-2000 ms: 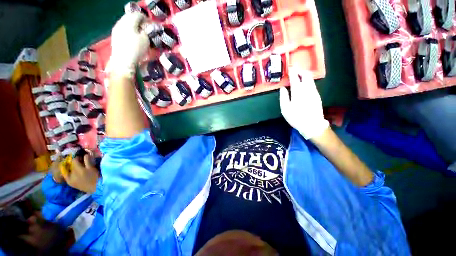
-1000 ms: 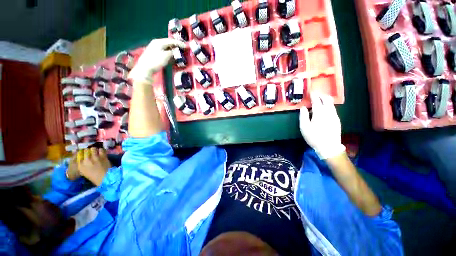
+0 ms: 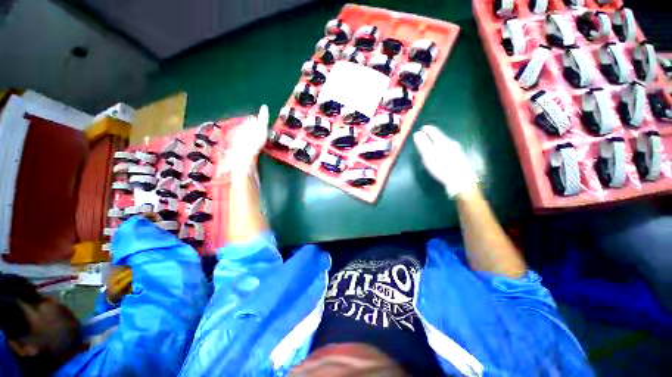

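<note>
A pink foam tray lies turned at an angle on the green mat in front of me, with smartwatches standing in rows in its pockets. A white paper slip lies on the watches in the middle. My left hand, in a white glove, is beside the tray's left corner; its fingers are blurred and I cannot tell whether they touch it. My right hand, in a white glove, is just right of the tray, apart from it, empty with fingers extended close together.
Another pink tray of watches under clear film is at right. A further tray of watches is at left, near a person in blue sleeves. A cardboard sheet and reddish-brown stack are at far left. A grey partition stands behind.
The front tray has turned from nearly square-on to a steep angle, and all its visible pockets have shifted with it. My left hand has left the watches at its left side. My right hand is off its edge.
</note>
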